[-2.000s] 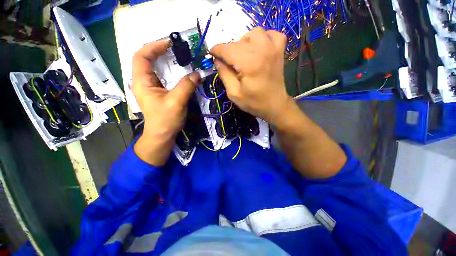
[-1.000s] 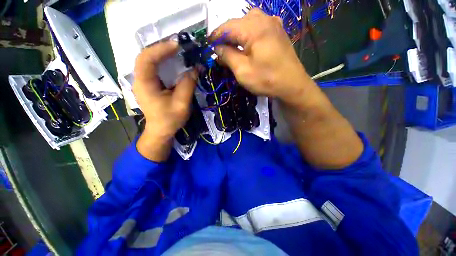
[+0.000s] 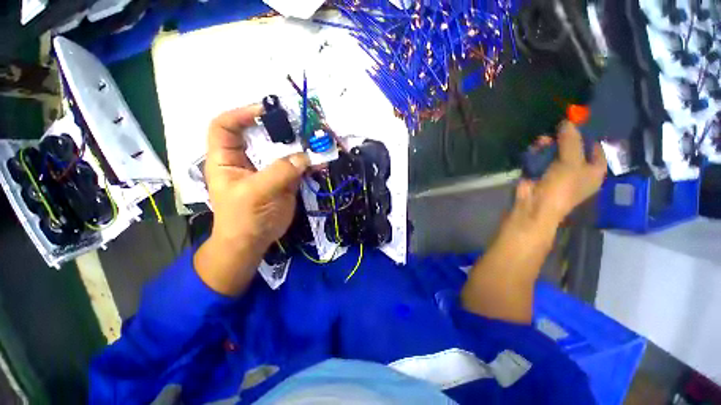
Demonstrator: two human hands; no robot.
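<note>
My left hand holds a small white end panel by its edges, thumb at its lower side. The panel carries a black switch, a green circuit board and a bright blue component. Blue and dark lead wires stand up from the board. My right hand is at the right, its fingers around the handle of the dark grey-teal soldering gun with an orange-red trigger. The open white power strip housing with black socket inserts lies at my lap, below the panel.
A white work board lies under the work. A pile of blue lead wires is at the upper right. Another open housing and a long white shell are at the left. Blue bins and white panels are at the right.
My right hand has left the panel's wires and moved right to the soldering gun, taking hold of it. My left hand still holds the panel, now slightly lower in view.
</note>
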